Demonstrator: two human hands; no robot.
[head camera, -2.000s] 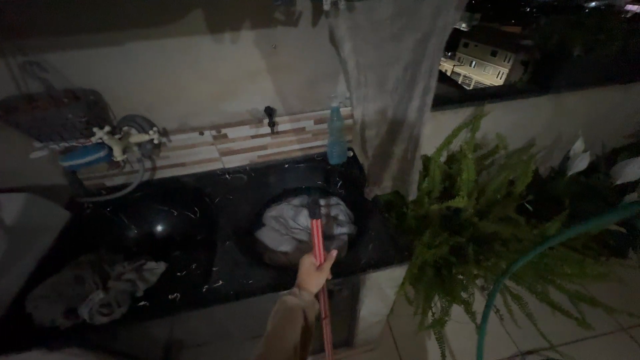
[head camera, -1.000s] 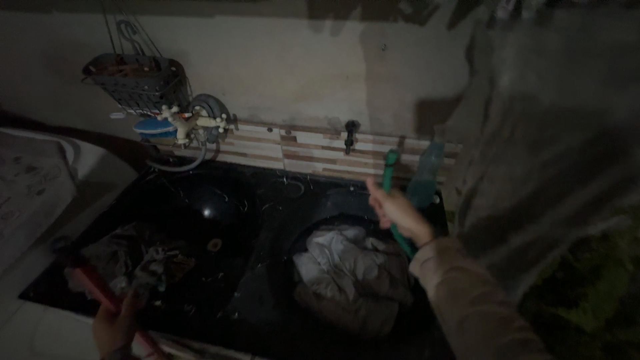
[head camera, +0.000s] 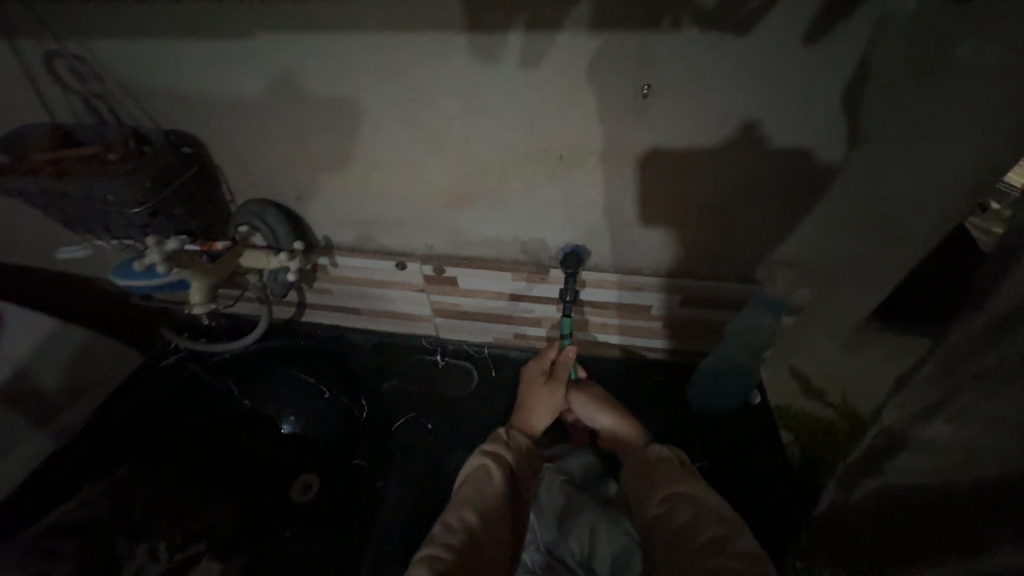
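Both my hands meet on a green hose (head camera: 566, 332), whose upper end is at the dark wall tap (head camera: 570, 276) on the tiled strip. My left hand (head camera: 542, 392) grips the hose from the left. Close against it on the right, my right hand (head camera: 596, 406) is closed around the hose lower down; its fingers are partly hidden. Below my wrists, pale grey cloth (head camera: 580, 512) lies in the dark right basin, seen between my sleeves.
A black double sink (head camera: 400, 400) spans the lower view, with a drain (head camera: 305, 487) at left. A cream mixer tap (head camera: 204, 276) with a grey hose and a hanging wire basket (head camera: 120, 180) are at left. A teal bottle (head camera: 732, 352) stands at right.
My right hand has moved left with the green hose, from beside the bottle to the wall tap. My left hand, which held a red-handled pole at lower left, is now on the hose.
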